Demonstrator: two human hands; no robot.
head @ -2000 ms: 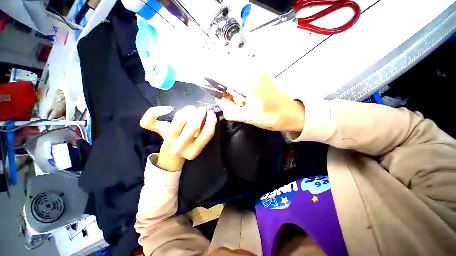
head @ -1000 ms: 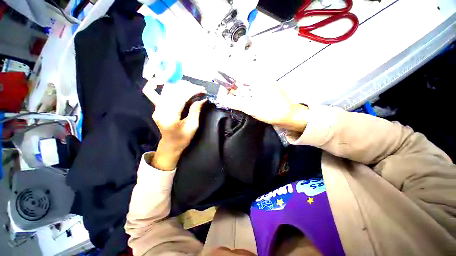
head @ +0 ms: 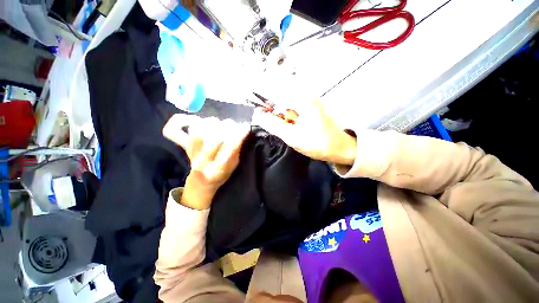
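A black garment (head: 133, 142) lies over the lap and the table edge, with a smoother, shinier black panel (head: 292, 183) below my hands. My left hand (head: 210, 148) has its fingers curled on the garment's upper edge. My right hand (head: 313, 130) is close beside it, holding small orange thread snips (head: 286, 115) with dark pointed blades that point up and left. The right fingertips are also at the garment edge. The seam between the hands is mostly hidden and overexposed.
Red-handled scissors (head: 381, 26) lie on the white table beside a black box (head: 319, 10). Metal machine parts (head: 264, 42) and a light-blue round object (head: 188, 94) are beyond my hands. A ruler strip (head: 461, 89) runs along the table edge. A grey motor-like machine (head: 50, 253) stands lower left.
My left fingers spread over the edge a second ago and are now curled together beside the right hand. The snips stay in my right hand. The view has shifted slightly.
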